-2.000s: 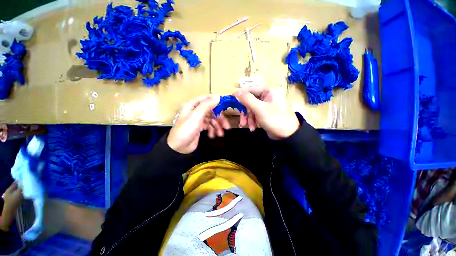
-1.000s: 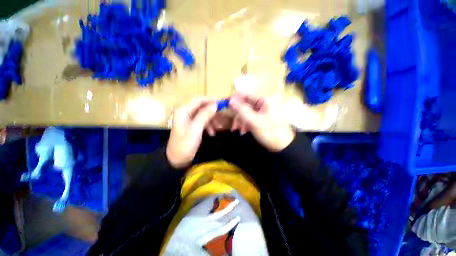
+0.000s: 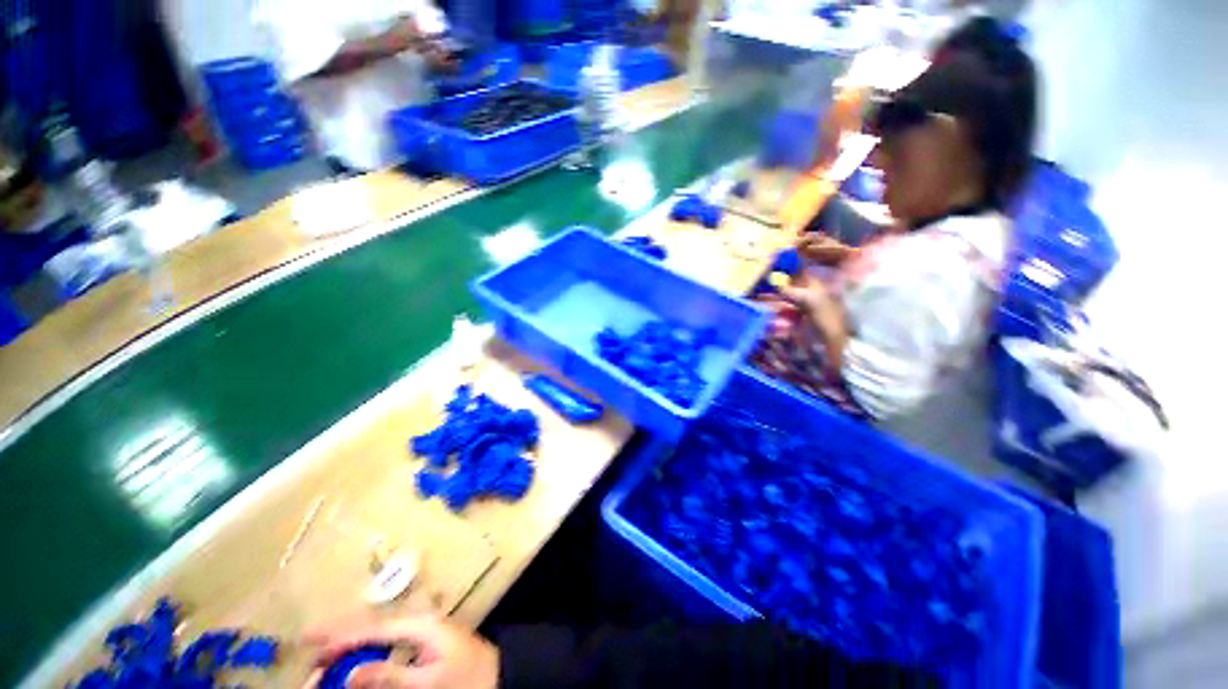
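Note:
My right hand (image 3: 428,651) is at the bottom edge, blurred, with its fingers around a blue hair piece (image 3: 353,662). My left hand is not clearly visible; the bottom edge cuts the view off there. A small whitish round dish (image 3: 392,576) lies on the cardboard just above the hand. A thin pale stick (image 3: 302,532) lies left of the dish. The right heap of blue hair pieces (image 3: 477,451) lies beyond the dish. Part of the left heap (image 3: 168,660) shows at the bottom left. A glossy blue elongated tool (image 3: 563,399) lies beside the tilted bin.
A blue parts bin (image 3: 539,276) stands on the table, holding some blue parts. A large lower bin (image 3: 822,532) full of blue parts is at right. The green conveyor (image 3: 256,364) runs beyond the table. A person in white sits at right; another stands behind the conveyor.
The head view has swung up and to the right, bringing the conveyor, bins and other people into view. The right hand now appears at the bottom edge, still with a blue piece.

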